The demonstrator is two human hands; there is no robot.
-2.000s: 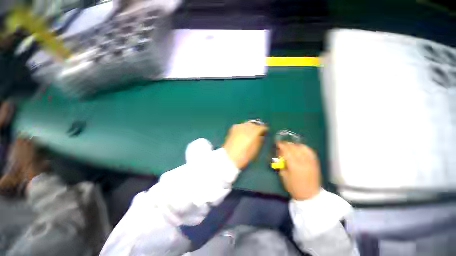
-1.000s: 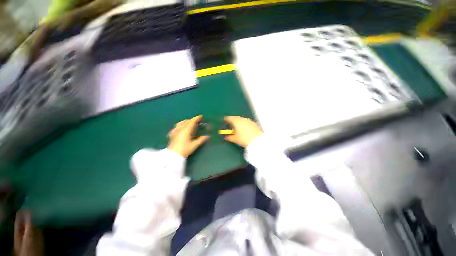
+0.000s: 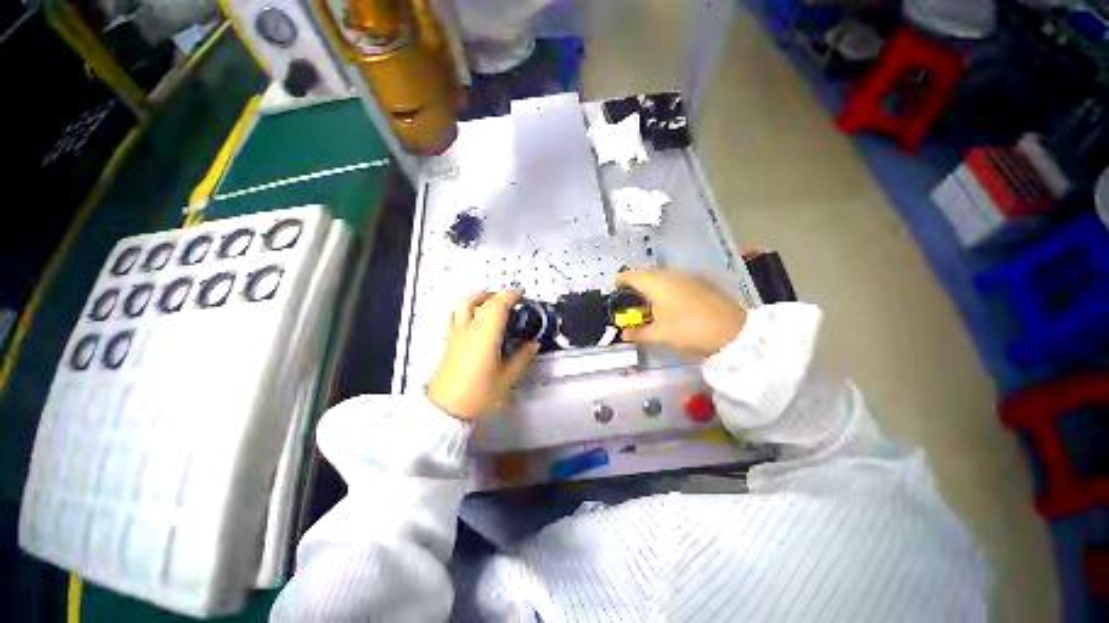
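Observation:
A long black fixture (image 3: 584, 319) with round seats lies at the front of the pale machine bed (image 3: 487, 262). My left hand (image 3: 477, 359) is at its left end, fingers and thumb around a black ring housing (image 3: 528, 323). My right hand (image 3: 675, 314) is at its right end, fingers on another dark ring (image 3: 625, 301). A yellow item (image 3: 630, 318) shows at my right fingers. Whether the rings are seated or lifted cannot be told.
A white blister tray stack (image 3: 158, 450) with several black rings stands left on the green bench (image 3: 310, 152). A gold dispensing head (image 3: 407, 91) hangs at upper left. White wipes (image 3: 640, 206) and black residue (image 3: 465, 228) lie on the bed. A red button (image 3: 699, 407) is in front. Stools are right.
The view has turned right, from the green bench to the machine bed. Both hands have moved from above the bench to the two ends of the black fixture.

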